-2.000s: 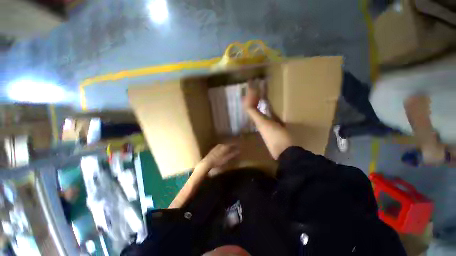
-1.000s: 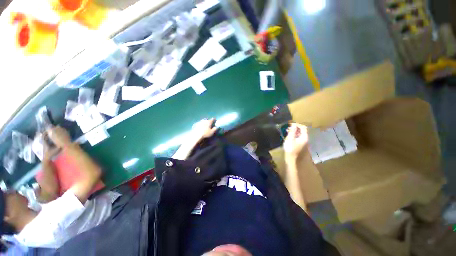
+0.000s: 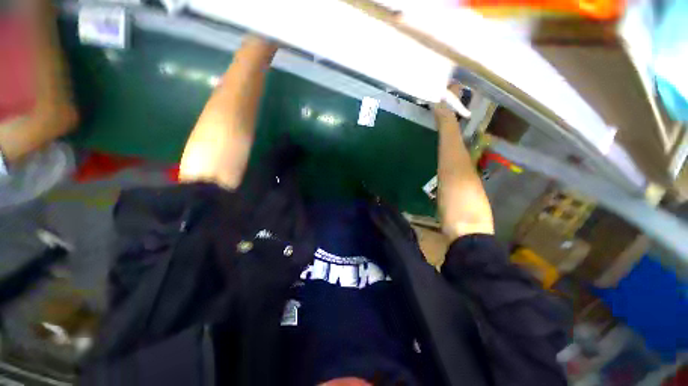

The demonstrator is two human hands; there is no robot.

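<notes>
My left hand [image 3: 260,47] reaches across the green bench [image 3: 324,143] to the pale overhead shelf edge; its fingers are hidden there. My right hand [image 3: 446,107] is at the right end of the shelf edge, small, blurred and partly hidden, beside something white. I cannot tell whether either hand holds anything. A small white slip [image 3: 368,111] lies by the pale guide rail [image 3: 411,111]. A white box [image 3: 103,27] with a grey-purple face lies at the upper left.
The overhead shelf [image 3: 354,38] crosses the top and hides the bench behind it. Another person's arm [image 3: 45,124] is at the left edge. A white-framed card [image 3: 431,187] lies near the bench end. A red and yellow item [image 3: 499,160] is beyond my right hand.
The view has turned towards the bench, and the open carton has mostly left it. Both hands have moved up and away from my body to the shelf edge.
</notes>
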